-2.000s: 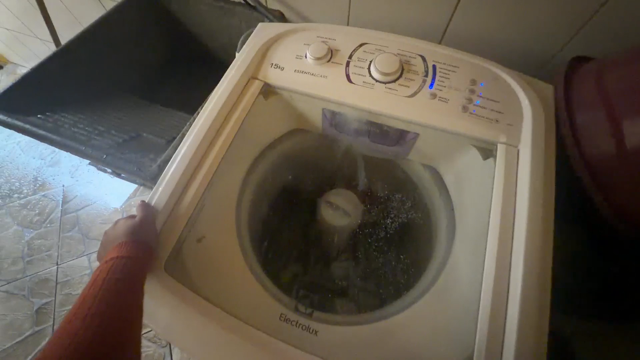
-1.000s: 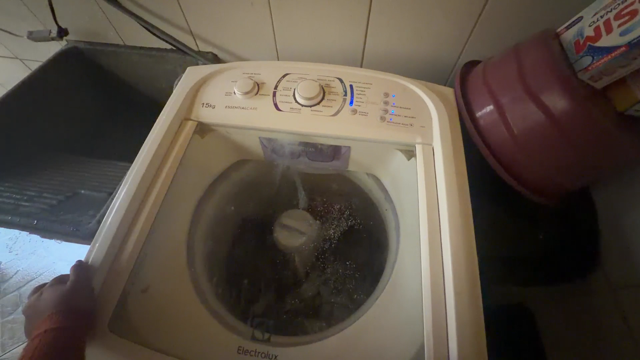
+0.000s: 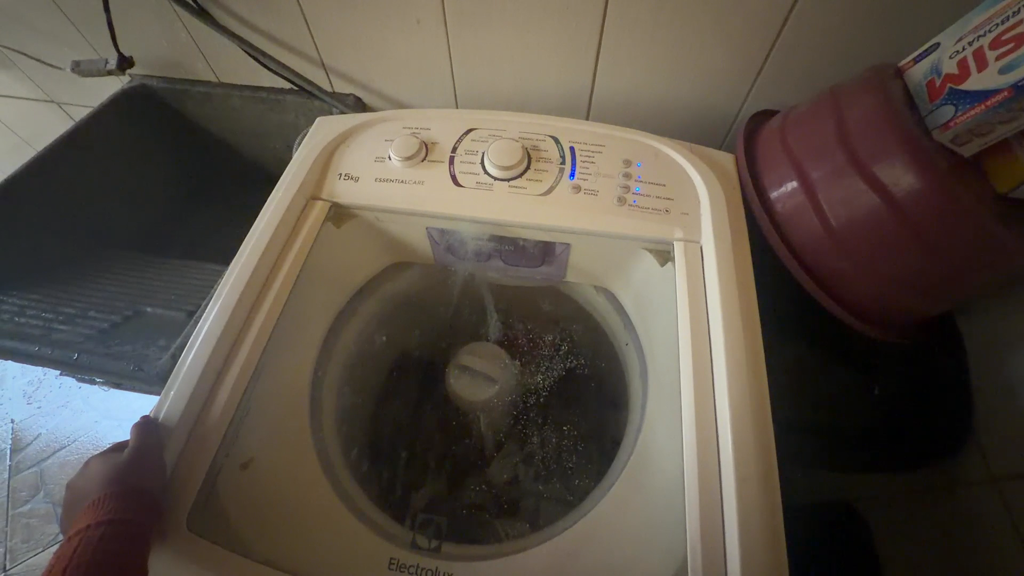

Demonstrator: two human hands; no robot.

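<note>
My left hand [image 3: 120,476], in an orange-red knit sleeve, rests against the left side edge of a white Electrolux top-loading washing machine [image 3: 728,360]. Its fingers are partly hidden, so a grip cannot be told. The machine's glass lid [image 3: 272,480] is down. Through it show dark wet laundry, the pale agitator cap [image 3: 482,374] and a stream of water [image 3: 490,308] falling from below a purple dispenser panel [image 3: 498,253]. On the control panel are a small knob [image 3: 407,150], a larger knob [image 3: 507,158] and lit blue indicators [image 3: 573,163]. My right hand is out of view.
A dark ribbed wash sink [image 3: 96,296] adjoins the machine on the left, with a hose [image 3: 264,60] and a plug connector [image 3: 100,66] by the tiled wall. To the right, a maroon plastic basin [image 3: 872,200] lies tipped beside a printed box [image 3: 968,72], above dark objects.
The view has swung to the right, bringing the whole basin and the box into sight. My left hand stays at the machine's left edge.
</note>
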